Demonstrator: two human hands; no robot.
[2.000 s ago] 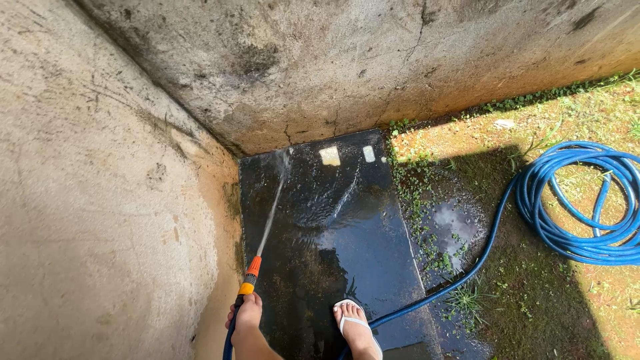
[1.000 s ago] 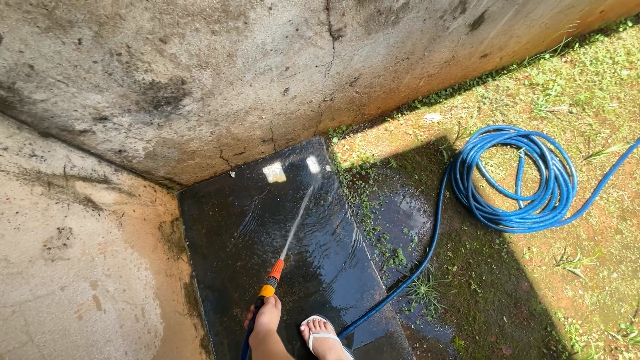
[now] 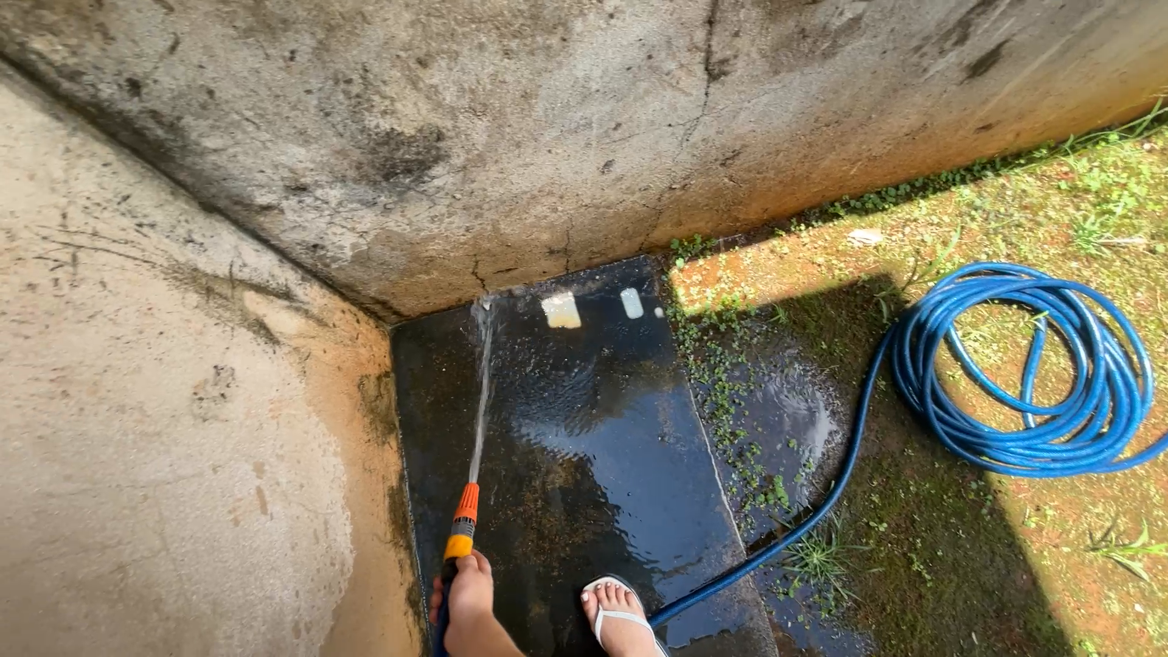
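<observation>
My right hand (image 3: pixel 468 589) is closed around an orange, yellow and black hose nozzle (image 3: pixel 465 511), low and left of centre. A narrow jet of water (image 3: pixel 482 411) runs from its tip to the far edge of the wet dark slab (image 3: pixel 630 456), near the foot of the back wall. The blue hose (image 3: pixel 766 552) crosses the slab at the lower right and leads to a coil on the ground. Two pale patches lie on the slab near the wall, a larger one (image 3: pixel 561 310) and a smaller one (image 3: pixel 631 303). My left hand is out of view.
Stained walls stand at the left (image 3: pixel 182 438) and back (image 3: pixel 547 137), meeting in a corner. My foot in a white flip-flop (image 3: pixel 620 616) is on the slab. Blue hose coils (image 3: pixel 1086 438) lie on mossy ground at the right. Small weeds (image 3: pixel 730 411) line the slab's edge.
The water jet has swung left, from beside the smaller pale patch to left of the larger one. Two seconds ago it also reached the left part of the slab. The view has shifted.
</observation>
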